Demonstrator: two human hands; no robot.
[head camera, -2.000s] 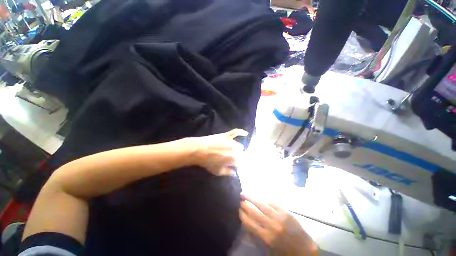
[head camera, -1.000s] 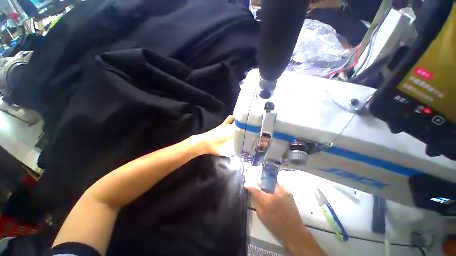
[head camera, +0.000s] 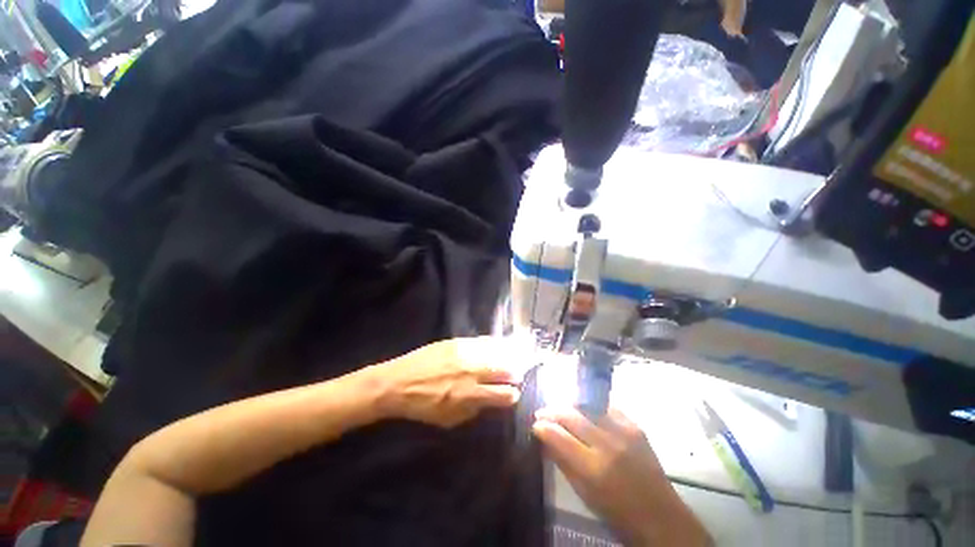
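Note:
The large black garment piece (head camera: 353, 288) lies left of and under the sewing machine head (head camera: 663, 246), its right edge running down past the needle area, which is washed out by bright light. My left hand (head camera: 454, 383) lies on the cloth left of the needle, fingertips at the edge. My right hand (head camera: 599, 454) is just right of the edge, fingertips touching it below the needle area. Both hands press or hold the cloth edge; the exact finger grip is blurred by glare. The presser foot cannot be made out clearly.
A thin yellow-green and blue tool (head camera: 738, 459) lies right of my right hand. A phone (head camera: 930, 182) is above the machine head. A thick dark upright tube (head camera: 607, 86) stands behind the needle end, with crinkled clear plastic (head camera: 695, 91) behind. A printed ruler (head camera: 577, 534) lies at the front edge.
Since one second ago, my left hand has moved down toward me along the cloth edge. Since two seconds ago, the camera view has shifted and my right hand has moved up near the needle area.

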